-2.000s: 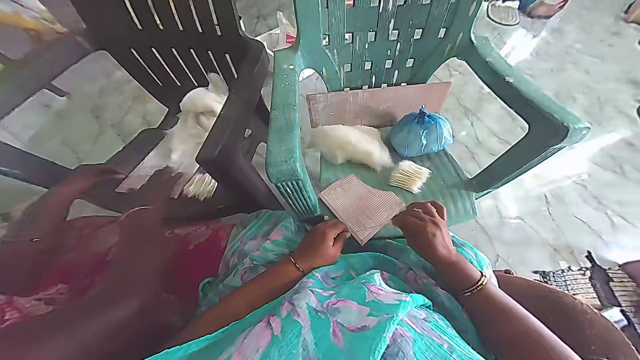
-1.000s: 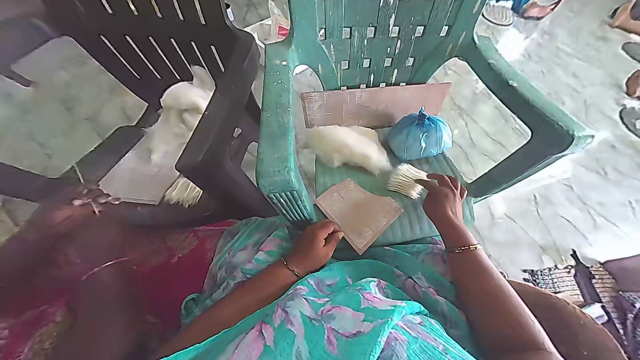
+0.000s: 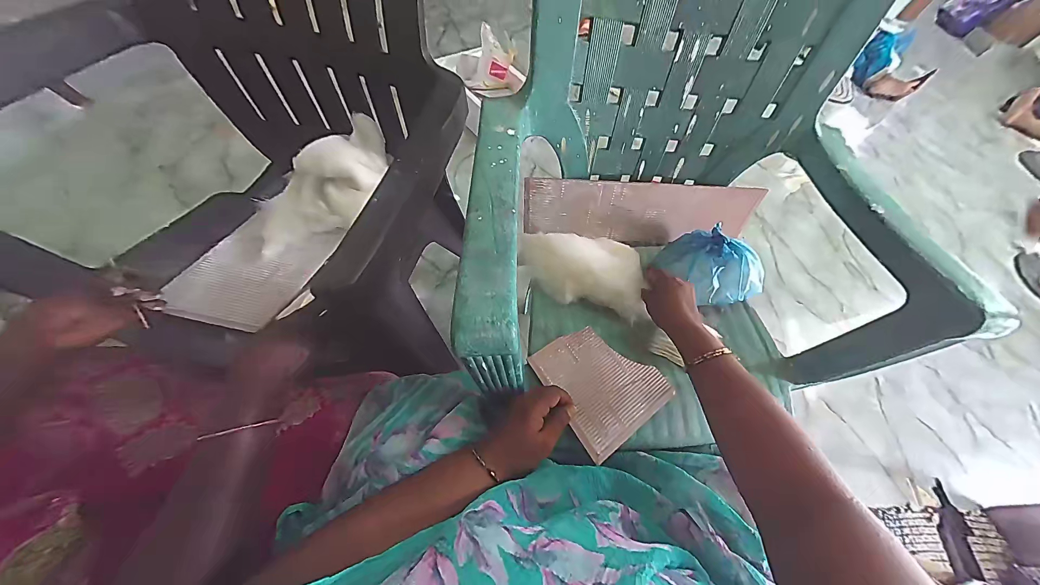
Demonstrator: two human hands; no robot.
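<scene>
My left hand (image 3: 532, 431) grips the lower left edge of a ribbed cardboard piece (image 3: 605, 390) at the front of the green plastic chair's seat (image 3: 691, 414). Farther back, my right hand (image 3: 673, 302) touches the right end of a white cotton wool mass (image 3: 581, 264); its fingertips are partly hidden, so its hold is unclear. A tied blue plastic bag (image 3: 711, 264) lies just to the right of that hand. Under my right wrist, a bundle of cotton wicks (image 3: 668, 348) is mostly covered. A larger cardboard sheet (image 3: 642, 207) leans against the chair's backrest.
At left, a co-worker's blurred hands (image 3: 77, 321) are beside a dark plastic chair (image 3: 390, 203) bearing a ribbed sheet (image 3: 244, 272) and cotton wool (image 3: 337, 175). The green chair's armrests (image 3: 490, 244) flank the seat. A woven mat (image 3: 926, 528) lies at lower right.
My right hand has moved from the cardboard's edge to the wick bundle, then back to the cotton wool. My left hand stays at the cardboard. The co-worker's hands have moved.
</scene>
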